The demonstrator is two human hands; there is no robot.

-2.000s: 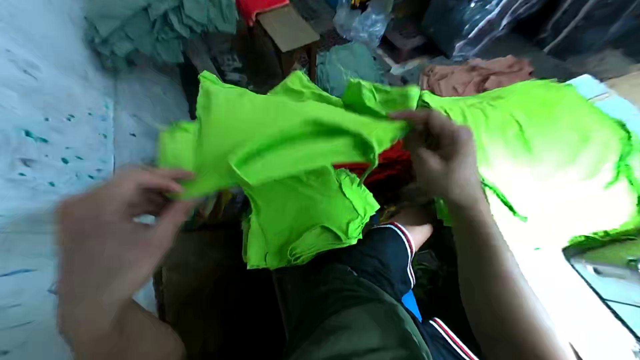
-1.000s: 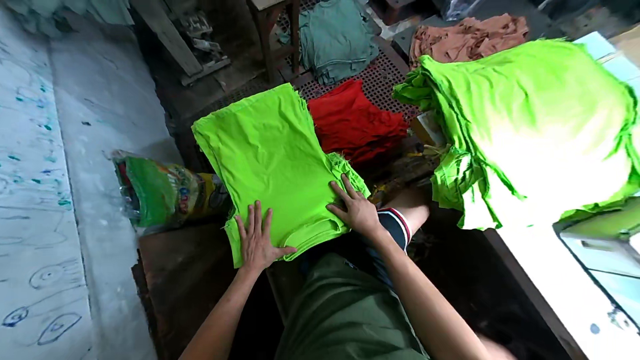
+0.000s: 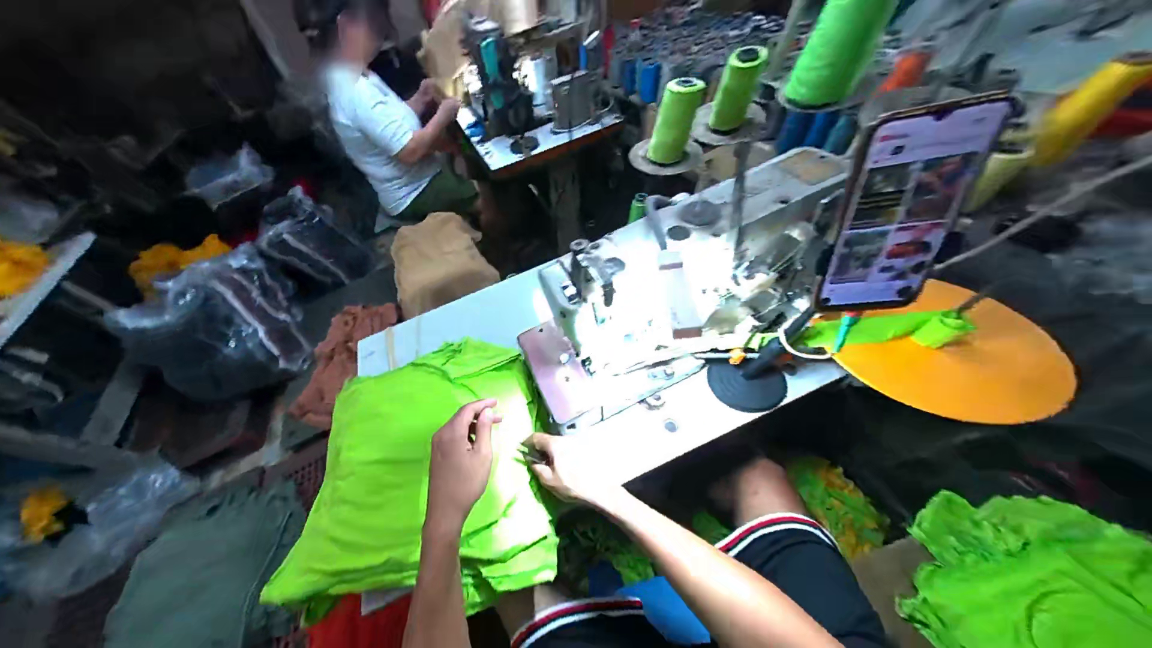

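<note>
A thick stack of lime-green fabric pieces (image 3: 387, 477) lies on the left end of a white sewing machine table (image 3: 630, 454). Over the stack is my left hand (image 3: 463, 459), its fingers curled; whether it pinches any cloth cannot be told. My right hand (image 3: 558, 463) is at the stack's right edge, closed on a small dark object that looks like thread snips (image 3: 533, 454). Just beyond it is a pinkish metal plate (image 3: 558, 369) of the brightly lit industrial sewing machine (image 3: 612, 288).
A phone (image 3: 913, 207) on a holder and an orange round disc (image 3: 972, 360) stand right. Green thread cones (image 3: 677, 121) rise behind. A co-worker (image 3: 382, 135) sits at another machine. More green cloth (image 3: 1035, 571) lies lower right, grey-green cloth (image 3: 202, 567) lower left.
The view has swung far right to the machine. My hands have left the smaller green pile, where they lay flat a second ago, and are now at the large stack.
</note>
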